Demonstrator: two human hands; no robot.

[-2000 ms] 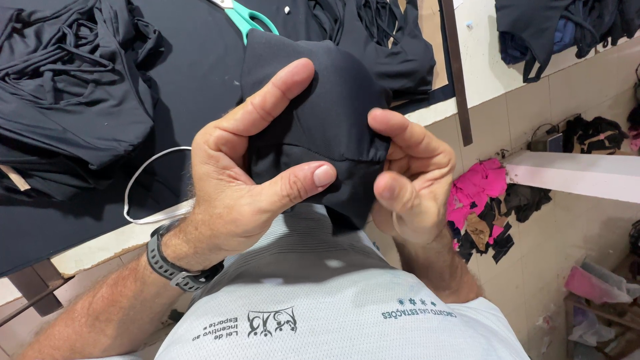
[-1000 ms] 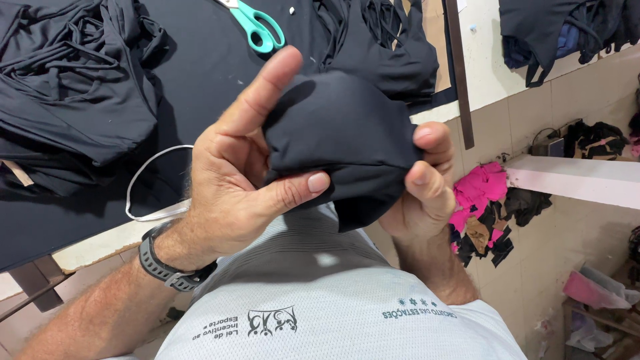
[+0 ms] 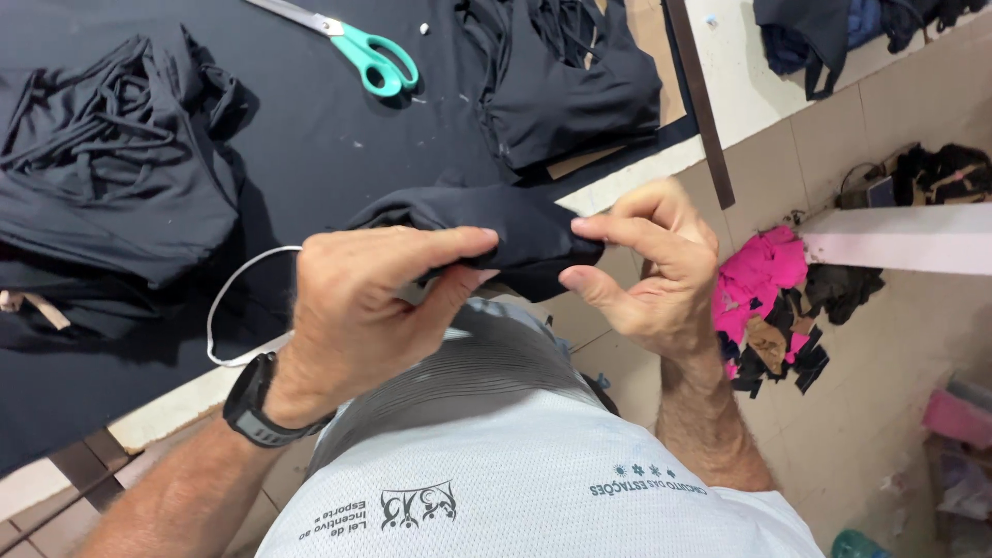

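Observation:
A black stretch-fabric garment piece (image 3: 519,225) spans the gap between my two hands, in front of my torso at the table's edge. My left hand (image 3: 380,287), with a watch on the wrist, pinches its near edge between thumb and forefinger. At the piece's right end is my right hand (image 3: 651,267), forefinger touching the fabric and thumb a little apart below it; whether it grips the cloth is hard to tell. Scissors with turquoise handles (image 3: 380,62) lie on the dark cloth beyond.
Black strappy garments (image 3: 116,163) are heaped at left, and more black garments (image 3: 573,85) lie at the top. A white cord loop (image 3: 213,318) hangs by my left wrist. Pink and black fabric scraps (image 3: 759,287) are on the tiled floor at right, near a pale beam (image 3: 899,236).
The black piece was held up with its broad face showing; now it is lower in view and seen more edge-on. My left hand has turned from palm showing to its back showing.

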